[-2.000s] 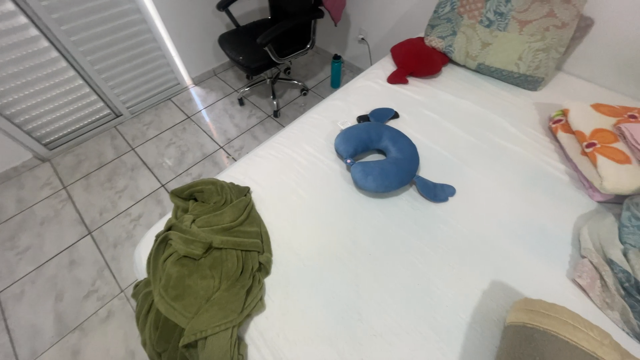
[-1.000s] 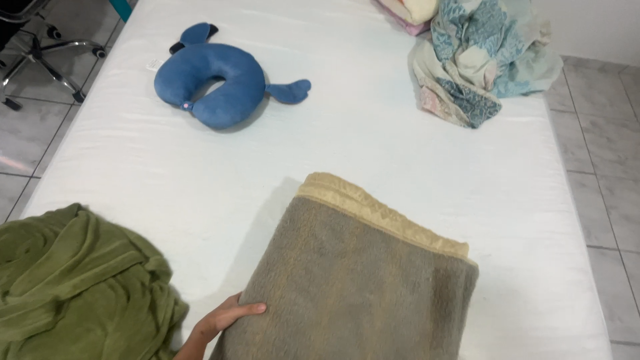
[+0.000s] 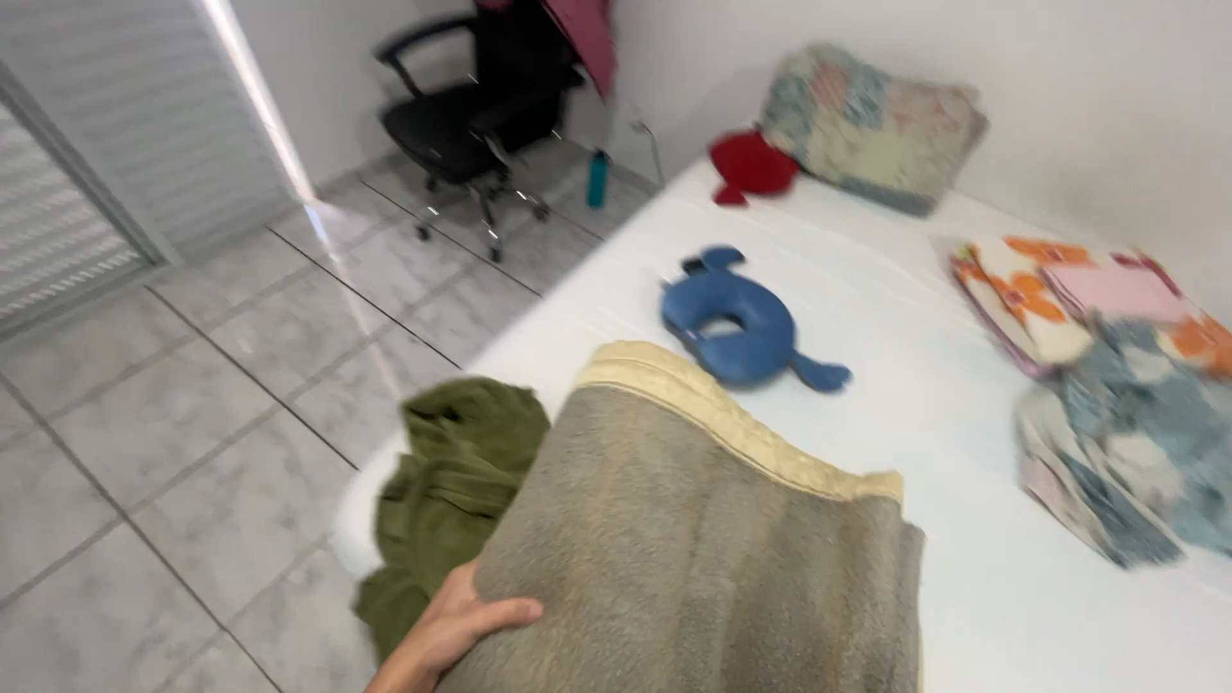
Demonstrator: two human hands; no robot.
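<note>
My left hand [image 3: 460, 621] grips the left edge of a folded grey-brown blanket [image 3: 693, 549] with a cream border, its thumb on top. The blanket is held over the white-sheeted bed [image 3: 924, 385]. My right hand is not in view. Just left of the blanket, a crumpled olive-green blanket [image 3: 452, 462] lies on the bed's corner and hangs over its edge. A blue U-shaped neck pillow [image 3: 760, 337] lies on the sheet beyond the cream border.
A red cushion [image 3: 751, 166] and a patchwork pillow [image 3: 866, 125] sit at the far end. Folded floral bedding [image 3: 1020, 289] and a rumpled blue-grey cloth [image 3: 1145, 443] lie at right. An office chair [image 3: 452, 125] and a teal bottle [image 3: 597, 181] stand on the tiled floor.
Two seconds ago only a corner of the grey-brown blanket showed and my left hand was out of view. The view has swung back left since one second ago.
</note>
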